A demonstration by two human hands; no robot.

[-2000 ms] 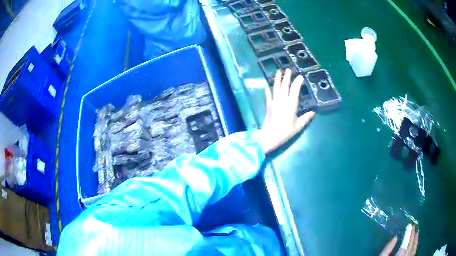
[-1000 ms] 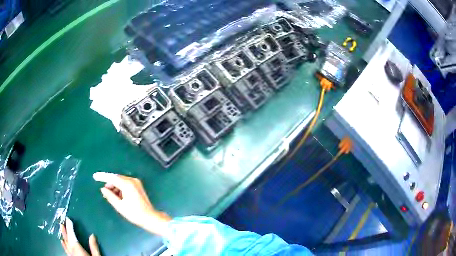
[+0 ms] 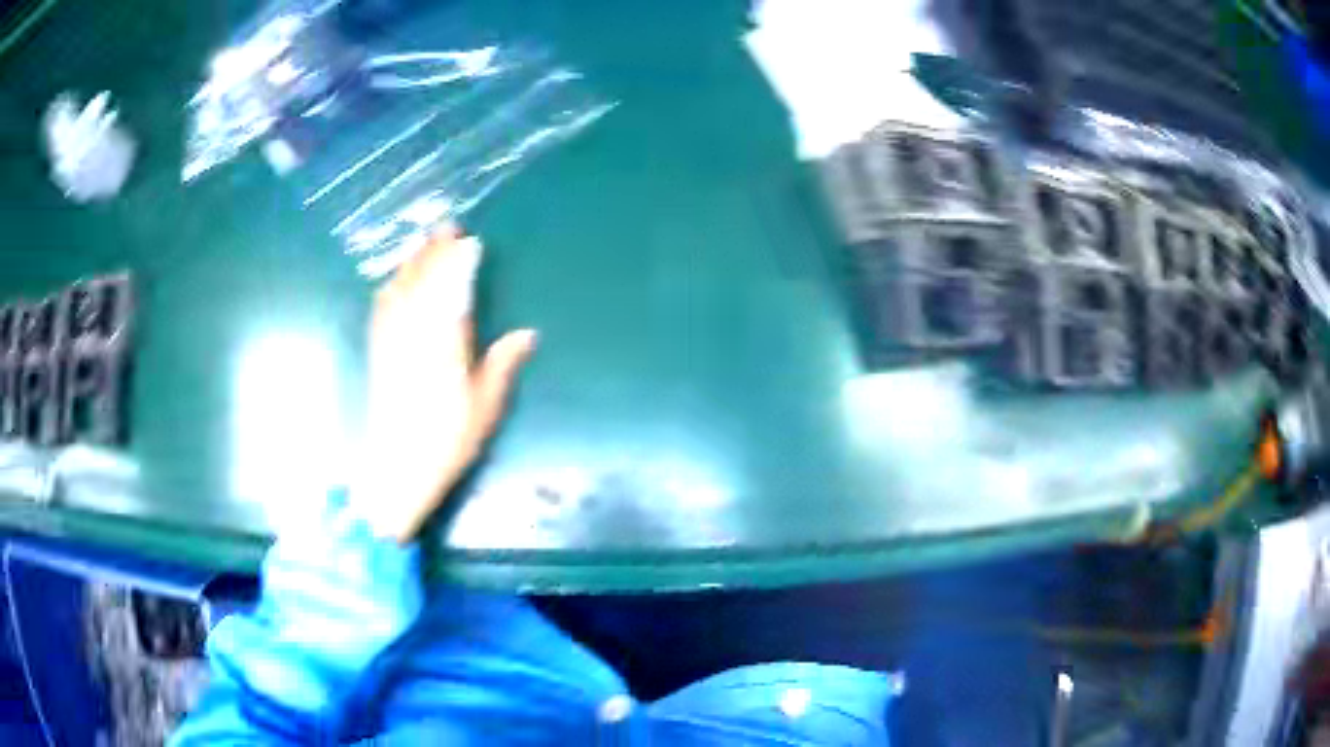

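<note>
My left hand (image 3: 426, 382) is in the left part of the view, palm down over the green mat. Its thumb stands apart and its fingers point away from me, the tips at the near end of a clear plastic bag (image 3: 464, 164). I see nothing held in it, though the view is blurred. My right hand is not in view. Open housings (image 3: 948, 241) stand in a row at the right. More open housings (image 3: 66, 358) lie at the left edge.
Shiny plastic (image 3: 263, 80) lies at the upper left, beside a small white container (image 3: 91, 146). White cloth or paper (image 3: 846, 66) and a dark tray (image 3: 1152, 59) under film are behind the right housings. An orange cable (image 3: 1211, 511) hangs at the bench's right edge.
The view has swung from the left housings to the right ones, then back to the middle. My left hand has moved from the left housings to the bag. My right hand has left the view.
</note>
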